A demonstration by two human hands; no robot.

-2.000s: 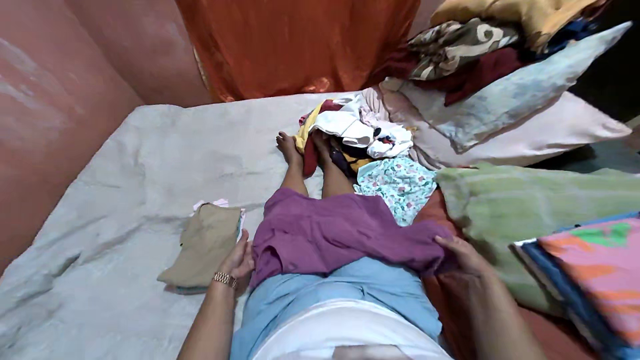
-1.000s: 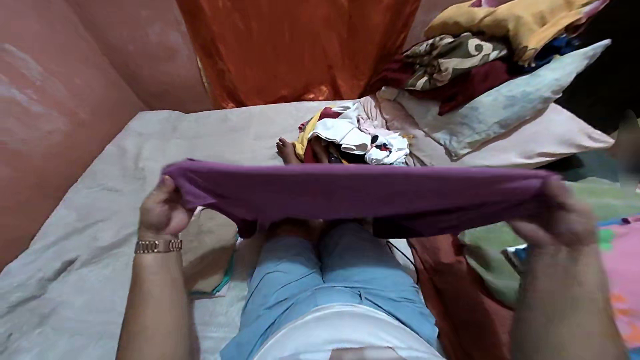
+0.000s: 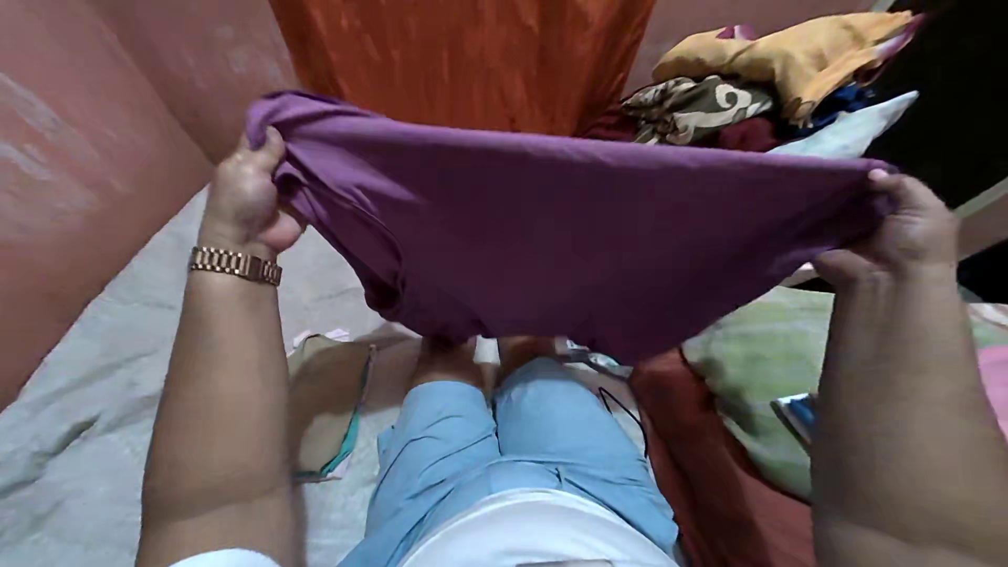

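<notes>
A purple cloth garment [image 3: 551,228] is stretched wide in the air above my legs, its lower edge hanging loose. My left hand [image 3: 253,189], with a metal-link watch on the wrist, grips its left end, thumb on the near side. The right end is pinched in my right hand [image 3: 894,216]. Below, on the bed to the left of my knees, lies a folded tan cloth [image 3: 323,394] with a teal edge. The purple garment hides most of my lower legs and the far part of the bed.
A pale sheet [image 3: 94,394] covers the bed. To the right lie a red cloth [image 3: 709,465] and a green checked pillow [image 3: 772,354]. Piled clothes, including a yellow one [image 3: 780,59], stand at the back right. Behind hangs an orange curtain [image 3: 472,63].
The purple garment lay across my legs two seconds ago; both hands have raised it and spread it out. It now hangs higher and shows more of its face than one second ago.
</notes>
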